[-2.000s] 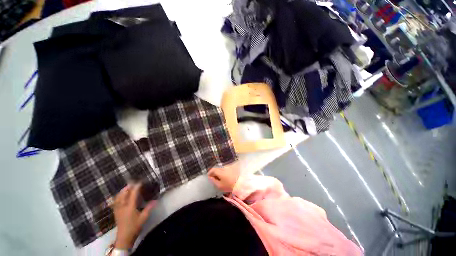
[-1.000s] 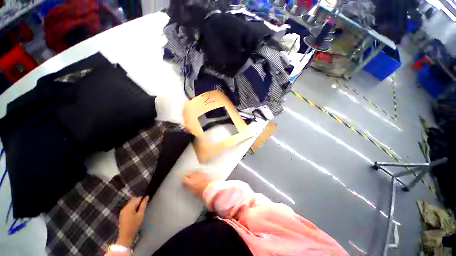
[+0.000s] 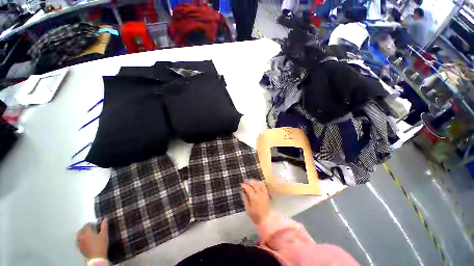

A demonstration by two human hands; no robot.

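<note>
Two plaid garment panels (image 3: 145, 205) lie flat and side by side on the white table, their upper parts under black panels (image 3: 132, 117). My left hand (image 3: 93, 240) is at the lower left edge of the left plaid panel, thumb raised, close to something small and dark; its grip is unclear. My right hand (image 3: 255, 198) rests with spread fingers on the lower right edge of the right plaid panel. The tan card template (image 3: 265, 161) with a rectangular window lies just right of that panel.
A mixed garment pile (image 3: 338, 98) is at the right behind the template. Several blue sticks (image 3: 89, 122) lie left of the black panels. White sheets (image 3: 42, 87) lie at the far left. Grey floor with yellow-black tape (image 3: 410, 200) is on the right. People sit in the background.
The right plaid panel's folded-over right edge now lies flat. My left hand has moved to the left panel's outer edge, and my right hand onto the right panel. The view has shifted.
</note>
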